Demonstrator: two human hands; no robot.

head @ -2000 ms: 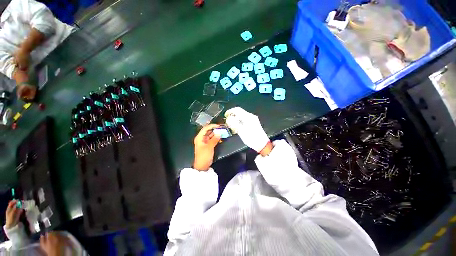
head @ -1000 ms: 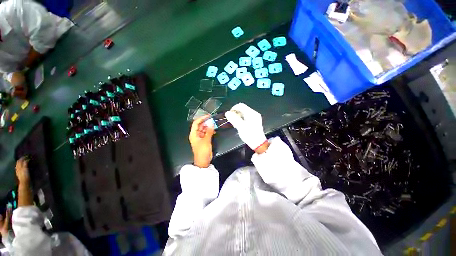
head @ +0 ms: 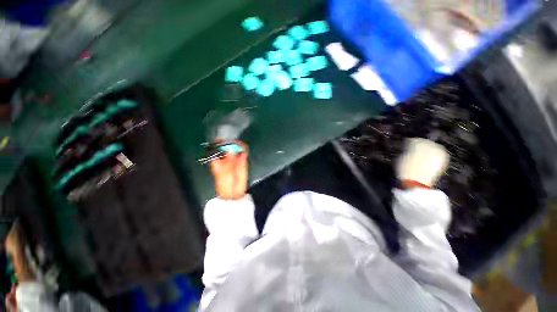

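Note:
The frame is blurred. My bare left hand (head: 231,173) is at the bench's near edge and holds a teal square part (head: 232,148) with a binder clip's silver wire handles (head: 212,156) sticking out to its left. My right hand (head: 422,161), in a white glove with a red wristband, is over the clip bin (head: 482,183) of loose clips; its fingers are too blurred to tell if it holds one. Several teal square parts (head: 292,57) lie on the green bench. Clear square plates (head: 231,124) lie just beyond my left hand.
A black tray (head: 143,213) with rows of clamped teal assemblies (head: 98,164) stands at the left. A blue tote (head: 378,55) stands at the upper right, with white slips (head: 341,56) beside it. Another person's arm (head: 21,256) shows at the lower left by another dark tray.
My right hand has left my left hand and moved right, over the clip bin. My left hand has moved slightly left, still holding the teal part; clip handles now show at its left.

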